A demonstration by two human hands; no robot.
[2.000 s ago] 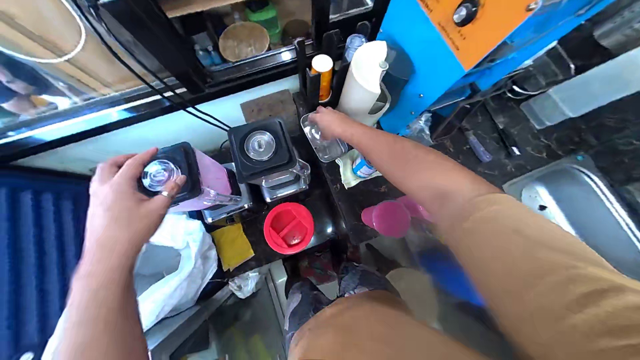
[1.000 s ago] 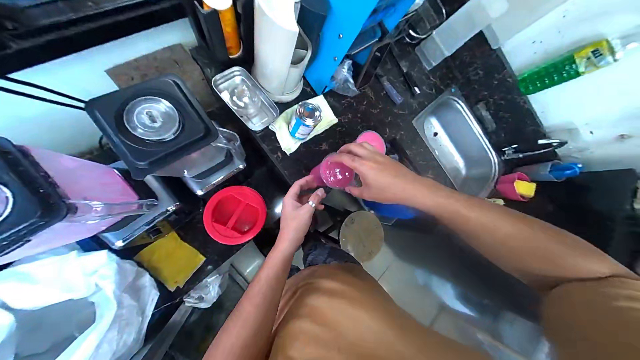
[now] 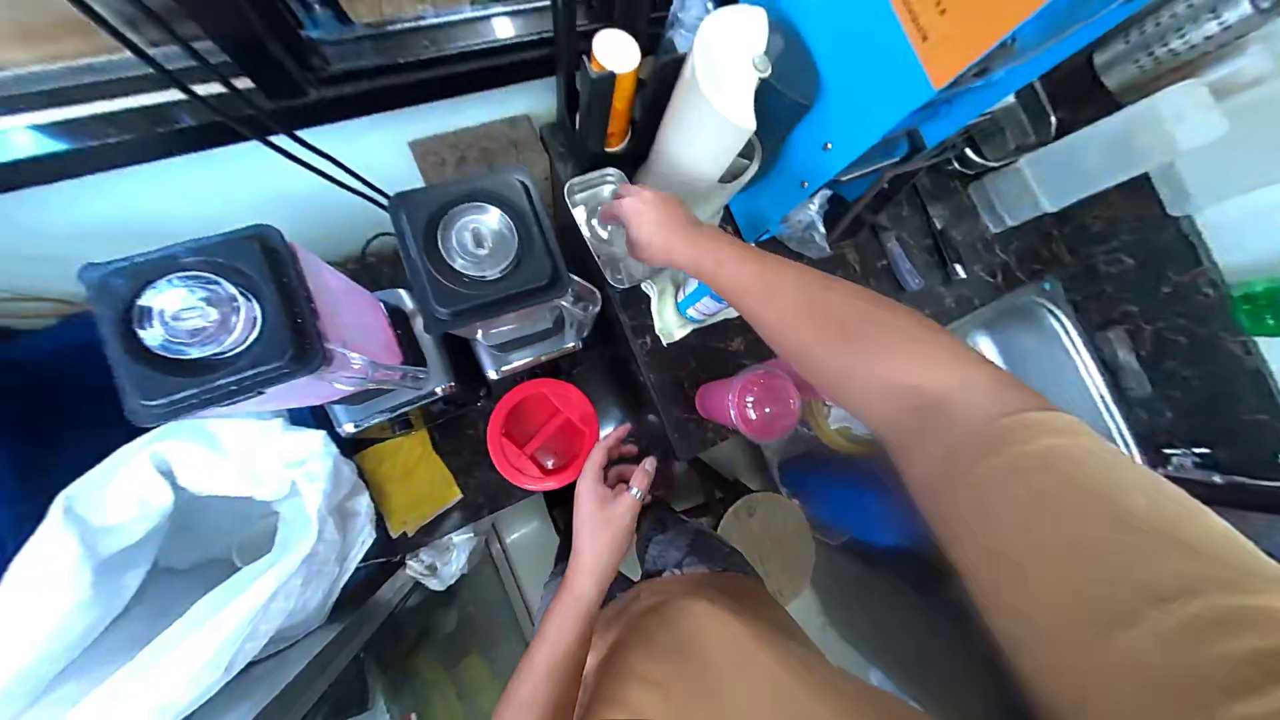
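Observation:
My right hand (image 3: pixel 655 228) reaches into a clear plastic tray (image 3: pixel 592 190) beside the white pitcher; whether its fingers grip something inside cannot be told. My left hand (image 3: pixel 612 490), a ring on one finger, is empty with its fingers loosely curled, beside the round red divided container (image 3: pixel 543 434). Two cups with pink drink and clear dome lids, the nearer one (image 3: pixel 752 400) plainly visible, stand at the counter edge under my right forearm. On the left is a blender jar of pink liquid (image 3: pixel 345 305) with a black lid; next to it stands a second blender (image 3: pixel 480 250) with a clear jar.
A can (image 3: pixel 697 300) sits on a cloth below the tray. Behind are the white pitcher (image 3: pixel 708 100) and a blue machine (image 3: pixel 840 90). A steel sink (image 3: pixel 1050 350) is at right. A yellow cloth (image 3: pixel 408 482) and a white plastic bag (image 3: pixel 190 540) lie at left.
My right hand has left the pink cup it touched a second ago and is back at the clear tray. My left hand has let go there and moved beside the red container. The view has shifted.

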